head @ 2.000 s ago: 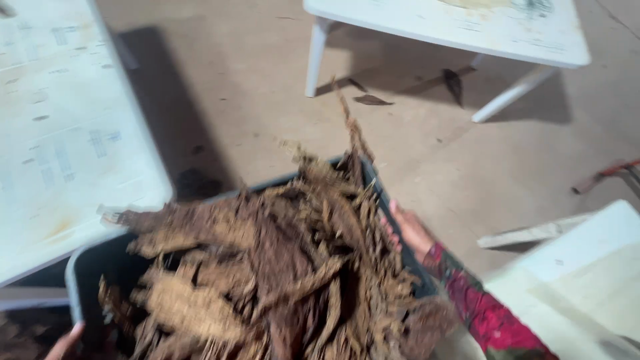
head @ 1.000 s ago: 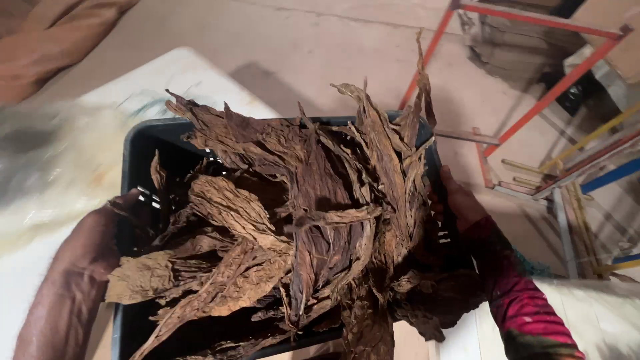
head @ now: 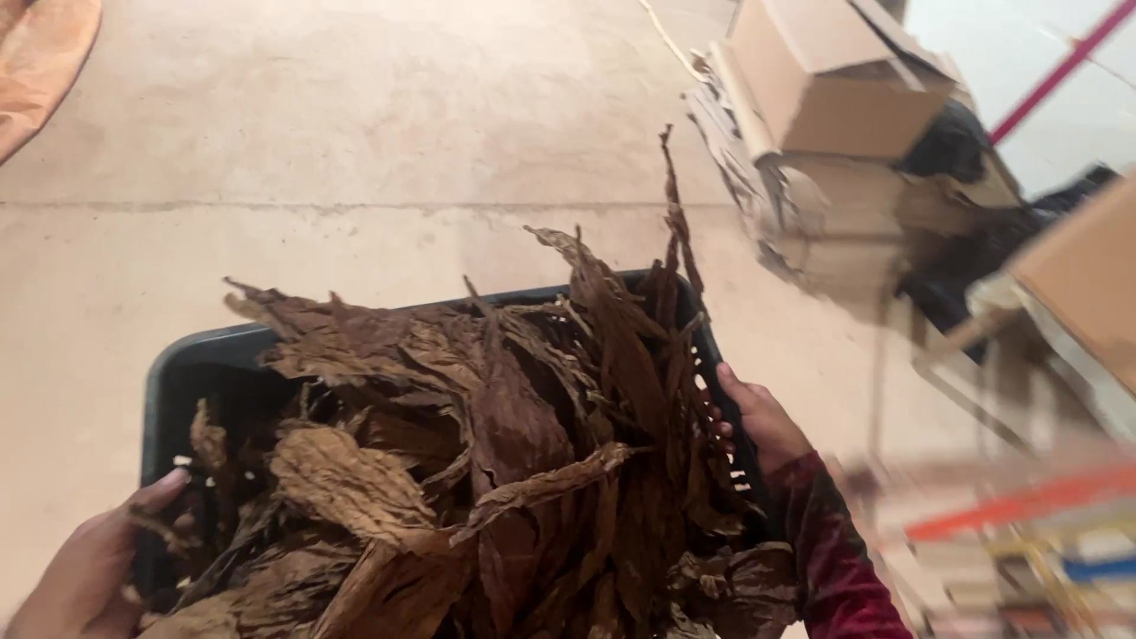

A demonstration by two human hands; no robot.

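Note:
A black plastic crate [head: 213,342] with perforated sides is held up in front of me, heaped with dried brown leaves [head: 524,426] that look like tobacco. Some leaves stick up over the far rim, and one thin twisted leaf stands tall at the far right corner. My left hand [head: 102,555] grips the crate's left side, thumb at the wall. On the right side, my right hand [head: 759,422] holds the wall with fingers through the openings; a dark red patterned sleeve covers that arm. The near rim lies out of sight.
An open cardboard box [head: 852,98] stands at the upper right beside black plastic sheeting [head: 963,240]. Another cardboard box [head: 1087,275] is at the right edge, above blurred red and yellow frame bars [head: 1021,506]. Orange-brown cloth [head: 40,62] lies on the concrete floor, upper left.
Both hands keep hold of the leaf-filled crate. The view has swung away from the white tables, and the cardboard boxes now show at the right.

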